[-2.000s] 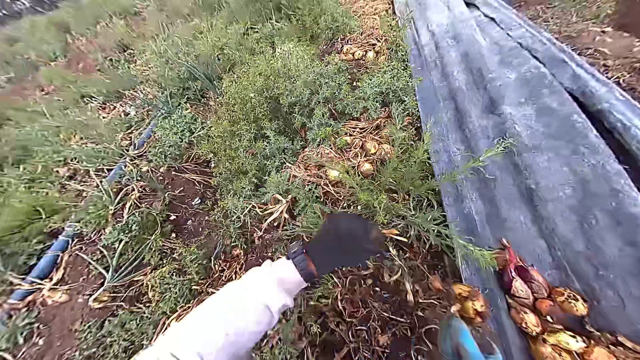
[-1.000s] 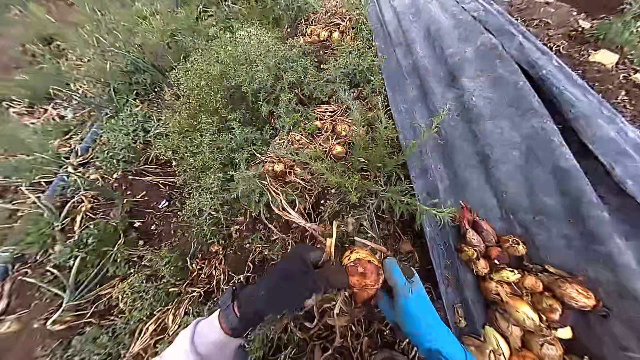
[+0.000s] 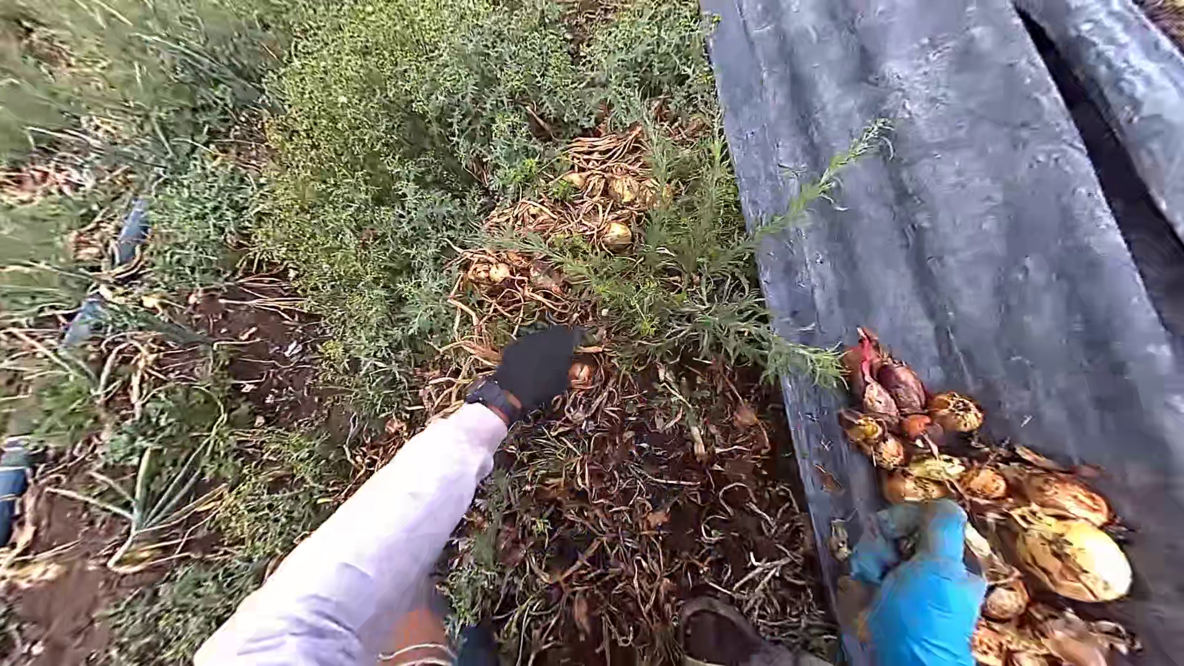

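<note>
My left hand [image 3: 541, 368], in a black glove below a white sleeve, reaches to the dry onion stalks at the middle of the view. An onion [image 3: 582, 374] lies right at its fingertips; whether the fingers grip it cannot be told. My right hand [image 3: 925, 578], in a blue glove, is low at the right, over the near edge of the pile of onions [image 3: 1073, 553] on the grey ground sheet. Something brownish shows beside its fingers, too unclear to name. Reddish onions [image 3: 899, 387] lie at the pile's far end. More onions [image 3: 617, 234] sit among dried stalks beyond my left hand.
The grey ground sheet [image 3: 925, 231] runs along the right side, with a weed branch [image 3: 819, 185] leaning over its edge. Green weeds [image 3: 370, 139] grow thickly at the upper left. A blue hose [image 3: 83, 319] lies at the far left. A shoe [image 3: 721, 634] shows at the bottom.
My hands were together at an onion one second ago. Now they are apart: the right is over the pile on the sheet, the left is at the stalks.
</note>
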